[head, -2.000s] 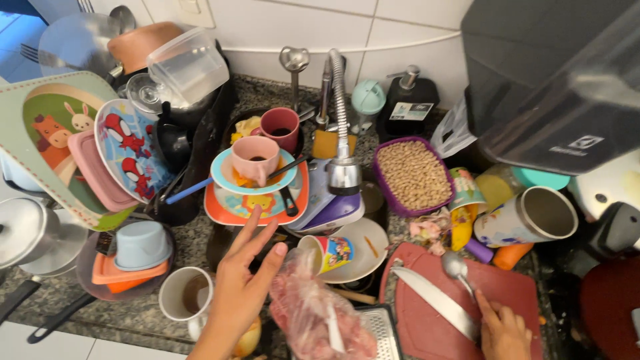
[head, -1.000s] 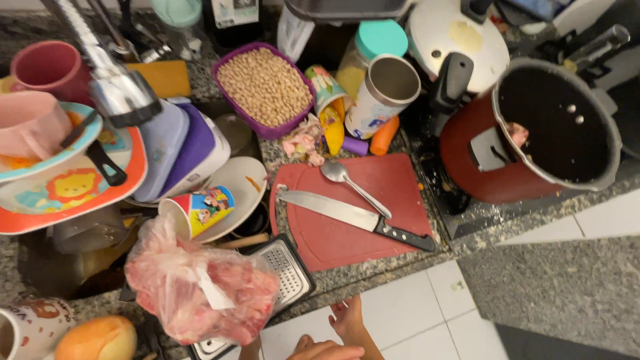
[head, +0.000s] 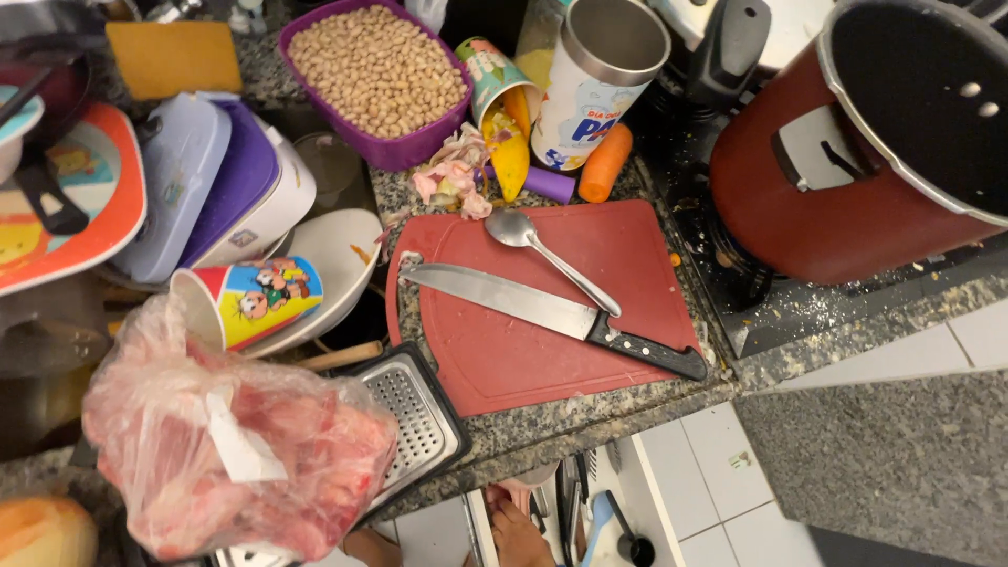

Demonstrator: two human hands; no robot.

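What appears to be my right hand (head: pixel 516 531) reaches into an open drawer (head: pixel 657 500) at the bottom, its fingers by a pinkish item; its grip is unclear. Utensils lie beside it, among them a blue one (head: pixel 600 516) and a black measuring scoop (head: pixel 635 549). My left hand cannot be made out. Above, a black-handled kitchen knife (head: pixel 512 303) and a metal spoon (head: pixel 551 260) lie on a red cutting board (head: pixel 551 354). Left of the board, a plastic bag of raw meat (head: pixel 260 465) rests partly over a metal grater (head: pixel 409 409).
A purple tub of beans (head: pixel 378 79), a steel-rimmed tumbler (head: pixel 598 87) and a carrot (head: pixel 606 161) stand or lie behind the board. A red pot (head: pixel 795 189) is on the stove at right. Stacked dishes and a tipped paper cup (head: pixel 252 303) crowd the left.
Two seconds ago a hand was at the spoon and another above the meat bag; both have left the counter. The drawer now shows open below the counter edge. The view has swung right and down.
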